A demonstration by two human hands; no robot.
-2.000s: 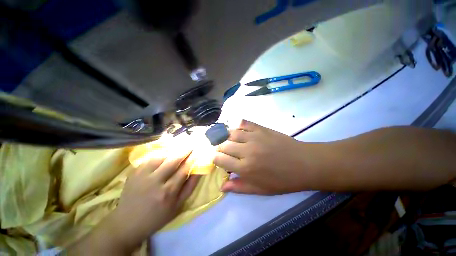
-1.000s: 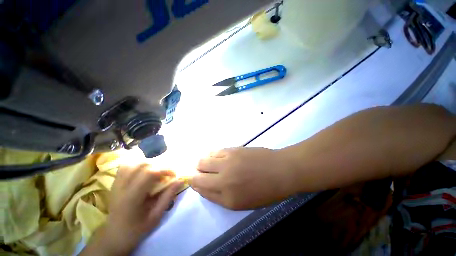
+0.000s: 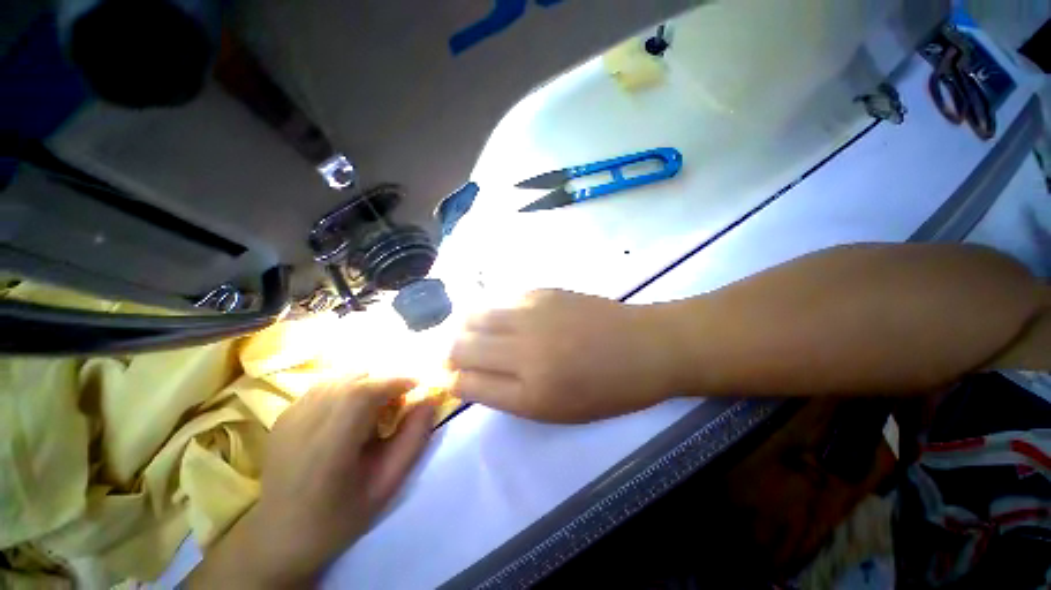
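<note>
Yellow fabric (image 3: 179, 432) lies crumpled at the left and runs under the sewing machine head (image 3: 380, 127). My left hand (image 3: 329, 461) holds the fabric's near edge between thumb and fingers, just in front of the needle area. My right hand (image 3: 559, 357) touches my left fingertips from the right, its fingers closed on the same edge. The lamp glare (image 3: 386, 352) hides the needle, the presser foot and part of the fabric. The tension assembly (image 3: 398, 256) sits close above the hands.
Blue thread snips (image 3: 605, 175) lie on the machine bed behind my right hand. A small yellow scrap (image 3: 636, 69) lies farther back. Dark-handled scissors (image 3: 962, 87) are at the far right corner. A ruler strip (image 3: 599, 498) runs along the front edge. Striped cloth (image 3: 991, 473) shows at lower right.
Over the last second both hands moved up towards the needle area, still holding the fabric edge. Compared with two seconds ago, less fabric lies in front of the hands. The view has also shifted.
</note>
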